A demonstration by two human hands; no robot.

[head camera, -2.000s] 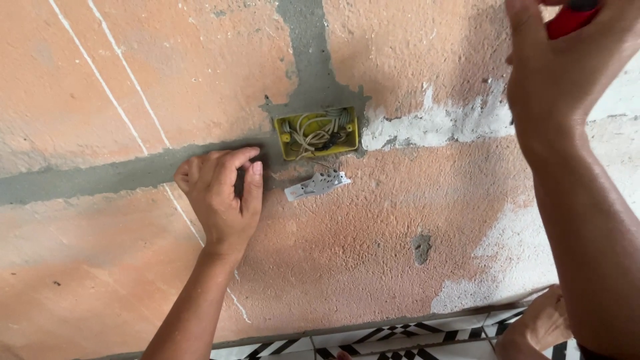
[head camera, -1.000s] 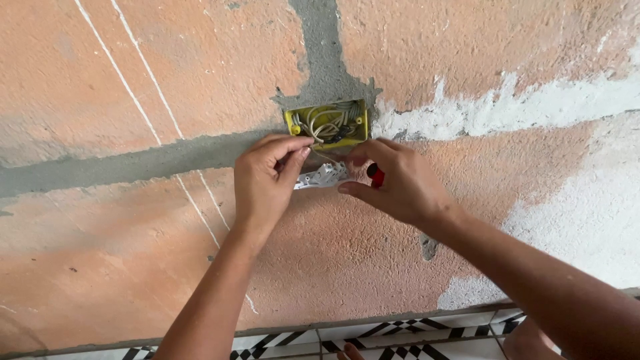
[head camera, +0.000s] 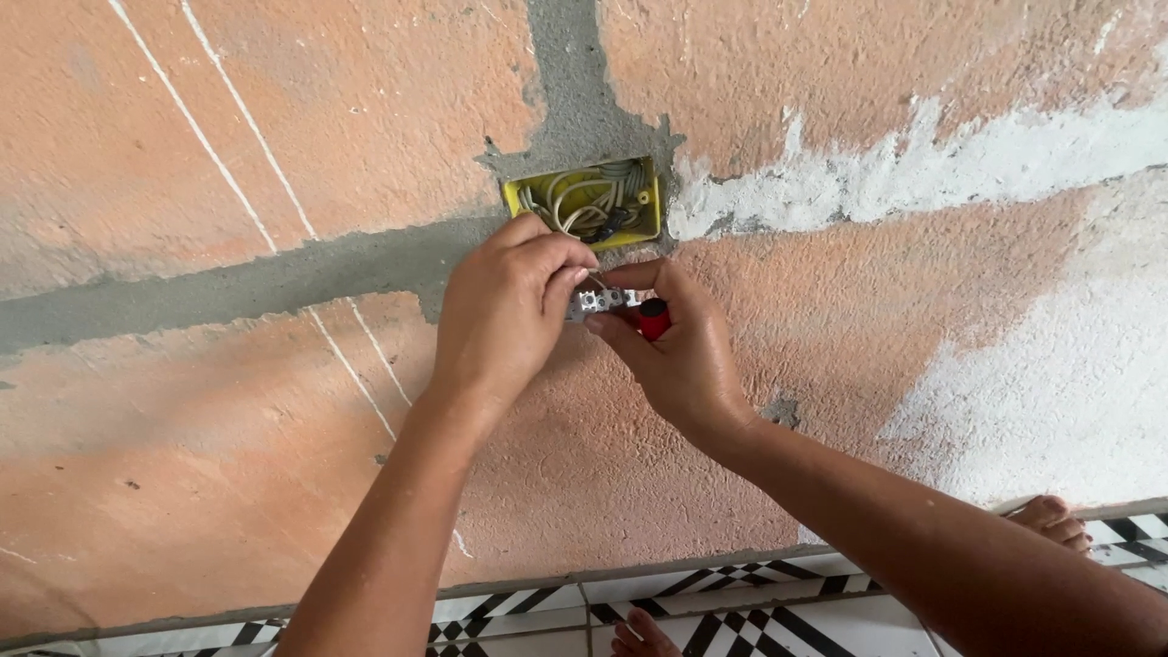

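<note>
A yellow electrical wall box (head camera: 651, 196) is set in grey mortar, with pale wires (head camera: 584, 196) coiled inside. Just below its lower edge, my left hand (head camera: 516, 306) pinches the end of a pale wire between thumb and fingertips. My right hand (head camera: 680, 351) has its index finger by that wire and its thumb at a white module with metal screw terminals (head camera: 602, 301). A tool with a red and black handle (head camera: 653, 319) is tucked in the right palm; its far end is hidden. The left part of the module lies behind my left fingers.
Orange plastered wall surrounds the box, with a grey mortar band (head camera: 228, 283) to the left and white filler (head camera: 876, 178) to the right. Black and white patterned tiles (head camera: 757, 620) run along the bottom, where bare toes (head camera: 1054, 522) show.
My right hand has come down from the upper right to the module, and my left hand has moved right to the wire. Since one second ago both hands have stayed just below the box.
</note>
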